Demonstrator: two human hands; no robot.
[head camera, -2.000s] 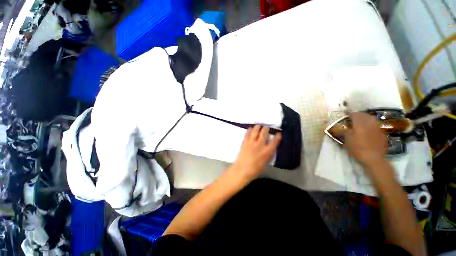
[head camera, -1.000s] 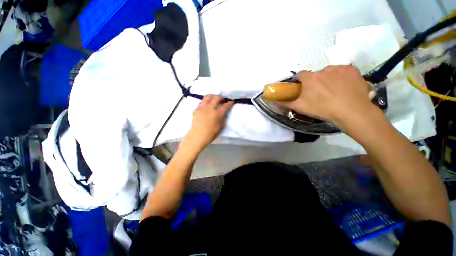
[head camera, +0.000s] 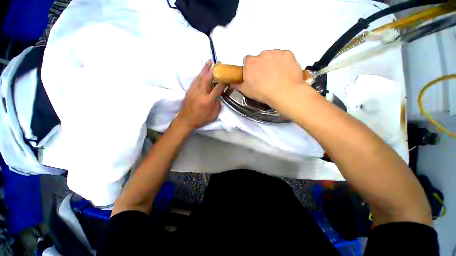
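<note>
The white garment (head camera: 100, 75) lies over the left and middle of the pressing table, its folds hanging over the front edge. A black rounded insert (head camera: 210, 11) shows at the top, with a thin black seam running down from it. My right hand (head camera: 272, 75) is closed around the wooden handle of the steam iron (head camera: 260, 112), which rests on the garment's narrow white part. My left hand (head camera: 200, 102) lies on the cloth at the iron's front end, fingers slightly spread around the seam. The iron's tip is hidden by the handle and my left hand.
The white pressing table (head camera: 200, 152) has its front edge close to my body. A black hose (head camera: 360, 27) and yellow lines run from the iron to the upper right. A pale cloth (head camera: 372, 97) lies at right. Blue crates (head camera: 22, 200) stand at lower left. A yellow cable loops by the wall.
The iron came off its rest cloth in my right hand and moved left along the seam to beside my left hand. The view has shifted closer to the garment.
</note>
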